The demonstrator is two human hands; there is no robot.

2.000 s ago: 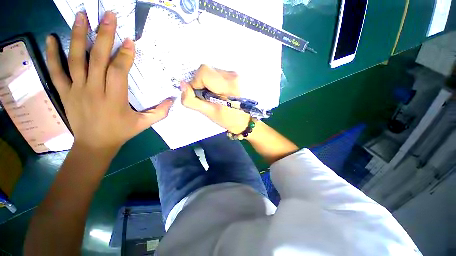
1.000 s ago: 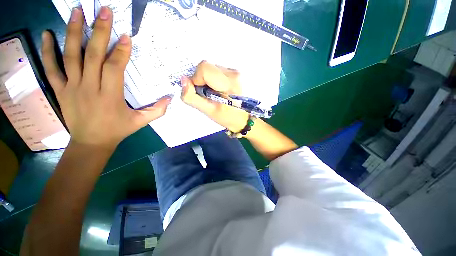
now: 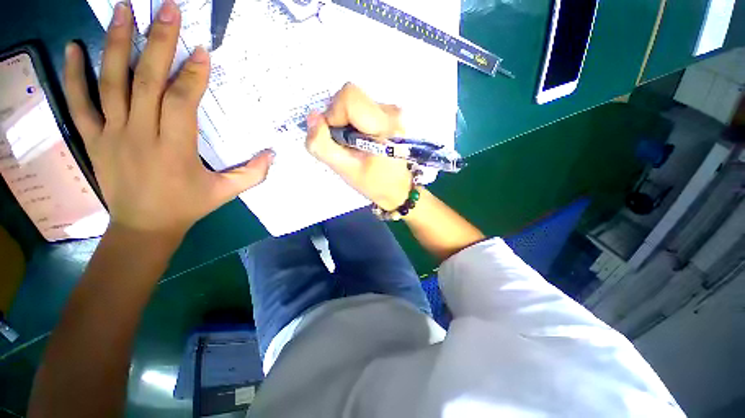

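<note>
A white printed record sheet point(image 3: 302, 192) lies on the dark-green bench, with more printed sheets under its left side. My right hand point(image 3: 359, 147) grips a pen point(image 3: 400, 150) with a dark grip and clear barrel; its tip is hidden by my fingers over the sheet. My left hand point(image 3: 147, 139) lies flat with fingers spread, its thumb on the sheet's left edge and its fingertips over the papers. It holds nothing. A digital caliper point(image 3: 421, 34) lies across the top of the sheet, partly cut off by the picture's edge.
A smartphone with a lit pinkish screen point(image 3: 51, 155) lies left of my left hand. A white-framed phone with a black screen point(image 3: 567, 49) lies at the right. A yellow tape line point(image 3: 649, 41) crosses the bench beyond it. A blue slatted surface point(image 3: 555, 233) is below the bench edge.
My right hand with the pen has moved slightly right and up across the sheet. The sheets, caliper and phones sit slightly higher in view. My left hand stays flat.
</note>
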